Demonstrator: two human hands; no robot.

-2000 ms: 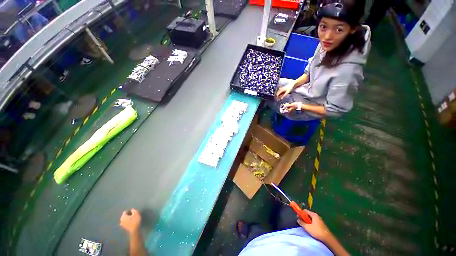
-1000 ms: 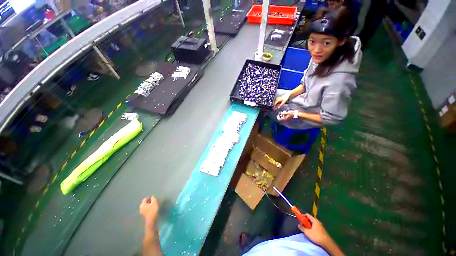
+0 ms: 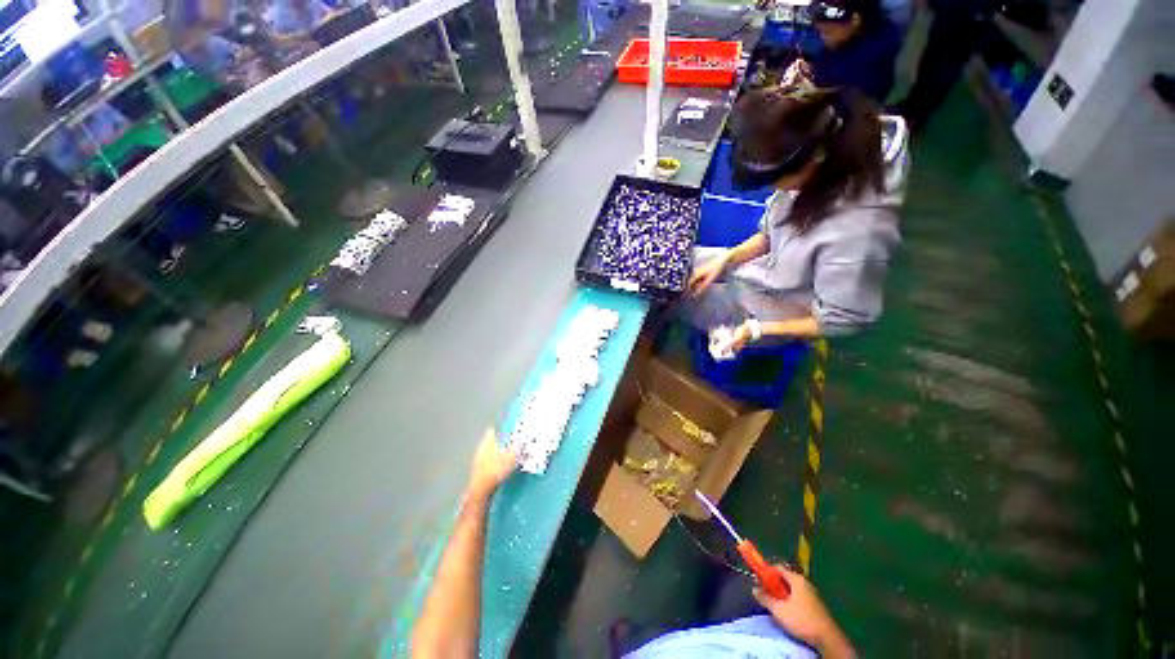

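Observation:
My right hand (image 3: pixel 802 610) holds a tool by its orange handle (image 3: pixel 763 570); its thin pale shaft points up and left, over the carton's near edge. My left hand (image 3: pixel 491 466) is at the near left end of the row of white modules (image 3: pixel 563 386) on the teal bench edge (image 3: pixel 496 566). Its fingertips seem to touch or nearly touch the end module. Whether the fingers hold anything cannot be told at this size.
An open brown carton (image 3: pixel 620 507) with yellow pieces stands below the bench. A black tray of small parts (image 3: pixel 640 236) sits beyond the modules, beside a seated person (image 3: pixel 838 245). A bright green roll (image 3: pixel 245 431) and dark pads (image 3: pixel 419 264) lie left of the grey belt (image 3: pixel 387 425).
My left hand has moved forward and right, from over the grey belt to the row of modules. The white piece at the near left is out of view. The neighbouring person's head has turned down.

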